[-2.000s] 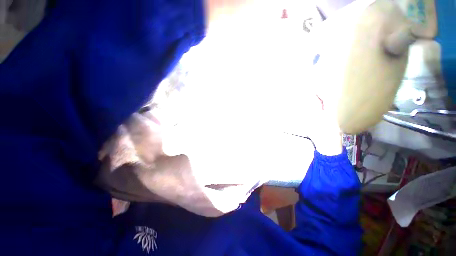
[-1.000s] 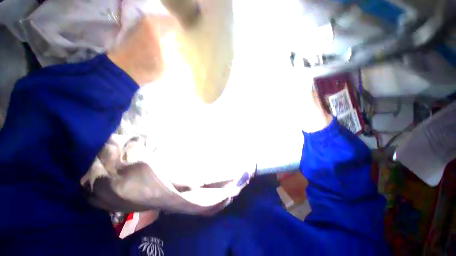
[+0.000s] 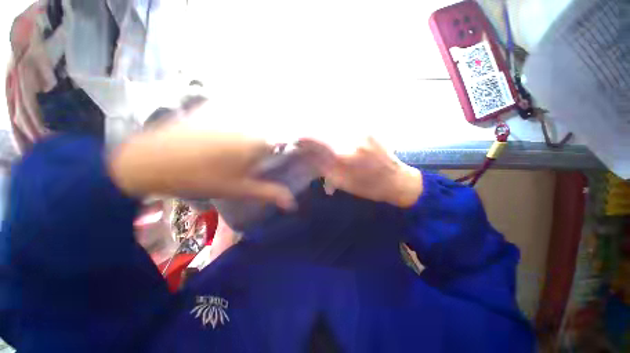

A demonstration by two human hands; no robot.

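A grey garment piece (image 3: 290,169) is bunched between my two hands in front of my body, at the table's near edge. My left hand (image 3: 255,172) reaches in from the left, blurred, its fingers on the cloth. My right hand (image 3: 363,169) holds the cloth's right end, with its fingers closed on it. Part of the cloth hangs below my left wrist. The exact grip of the fingertips is blurred.
A dark red smartphone (image 3: 470,62) with a QR-code card lies at the upper right, its lanyard (image 3: 492,155) over the grey table edge (image 3: 442,158). White printed sheets (image 3: 587,76) hang at right. Pinkish, grey and dark cloth (image 3: 69,103) is heaped far left. The tabletop is glaring white.
Both hands have come back from under the lamp to my body, with grey cloth between them. The lamp and machine parts are out of view, and the phone now shows whole.
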